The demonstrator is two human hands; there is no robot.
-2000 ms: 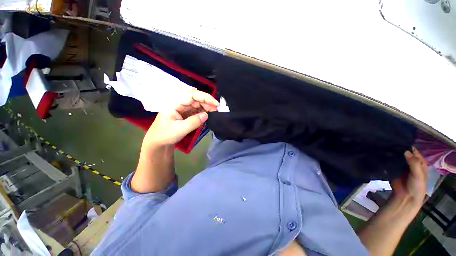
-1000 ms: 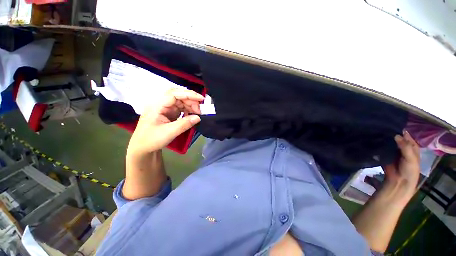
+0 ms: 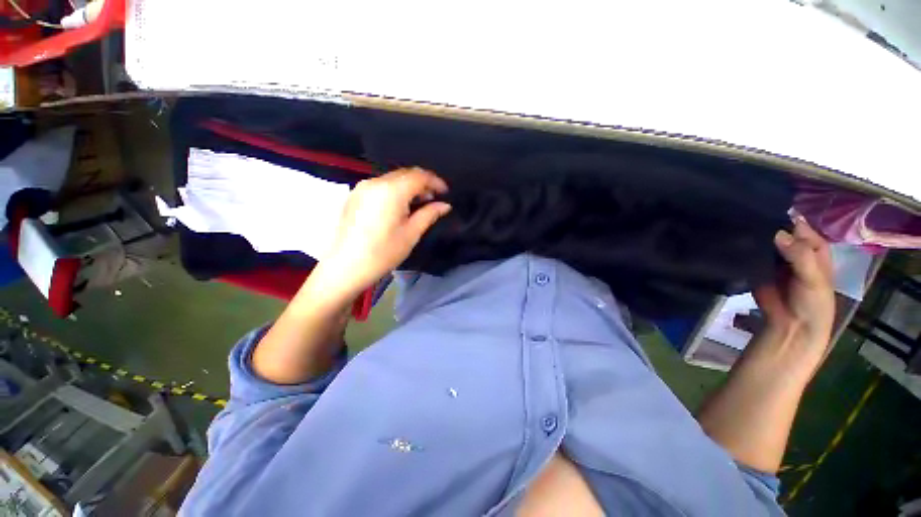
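Observation:
A black garment [image 3: 606,217] lies across the lap below the table's front edge. My left hand [image 3: 389,222] is at its left end, with thumb and fingertips curled a little apart over the black cloth; whether cloth is pinched between them cannot be told. My right hand [image 3: 805,288] grips the garment's right end, fingertips up near the table edge. A tiny pale spot shows at these fingertips; what it is cannot be told.
The long white table [image 3: 454,50] runs across the top. A white sheet [image 3: 258,202] lies on dark, red-edged pieces at left. Pink fabric [image 3: 858,217] hangs at right, above an open grey bin [image 3: 712,338]. A red object [image 3: 61,45] is at top left.
The view has shifted. The small white piece earlier at my left fingertips no longer shows, and that hand is now over the garment's left end. My right hand stays at the right end.

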